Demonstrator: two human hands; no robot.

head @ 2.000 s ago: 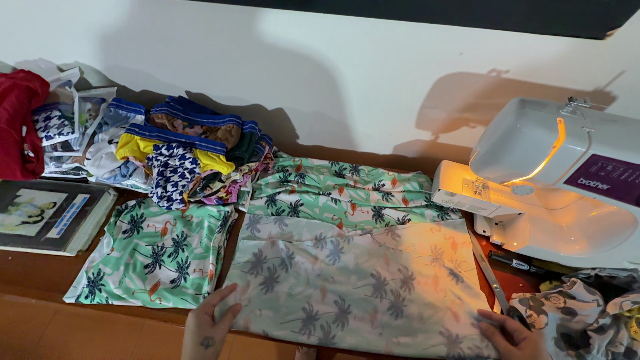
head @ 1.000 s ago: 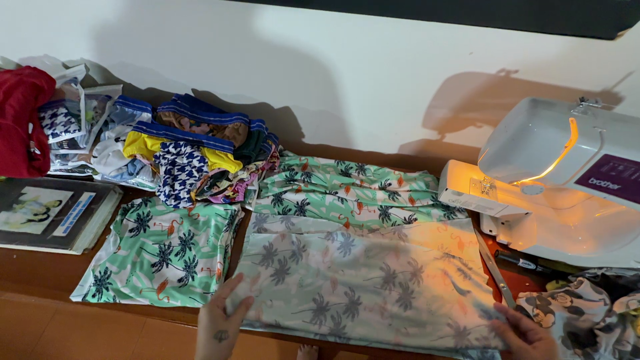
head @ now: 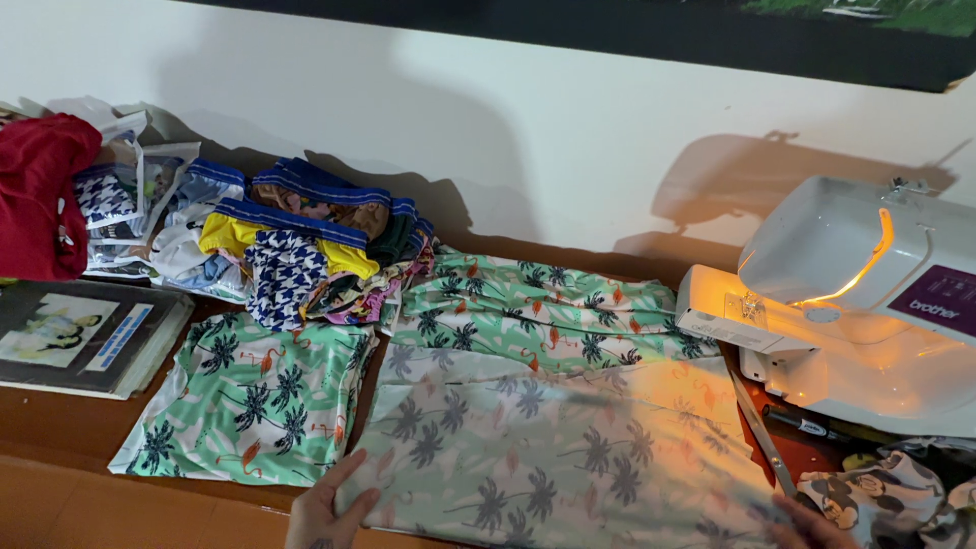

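Note:
A large piece of palm-and-flamingo print fabric (head: 534,450) lies with its paler side up along the front of the table. My left hand (head: 332,503) is at its lower left edge, thumb and fingers apart, the fingertips on or beside the cloth. My right hand (head: 808,526), blurred and partly cut off by the frame, is at the lower right corner; its grip cannot be made out. Brighter green fabric of the same print (head: 534,313) lies behind, partly under the pale piece. A folded piece of that print (head: 252,404) lies to the left.
A white Brother sewing machine (head: 862,267) stands at right, its lamp lit. Scissors (head: 762,442), a black marker (head: 808,423) and cartoon-print cloth (head: 877,488) lie near it. At left are a pile of garments (head: 290,259), plastic bags (head: 145,191), red cloth (head: 46,191) and an album (head: 152,351).
The left hand stays by the fabric's left edge, with its thumb and fingers shifted slightly. The fabric lies much as before. The view has shifted a little.

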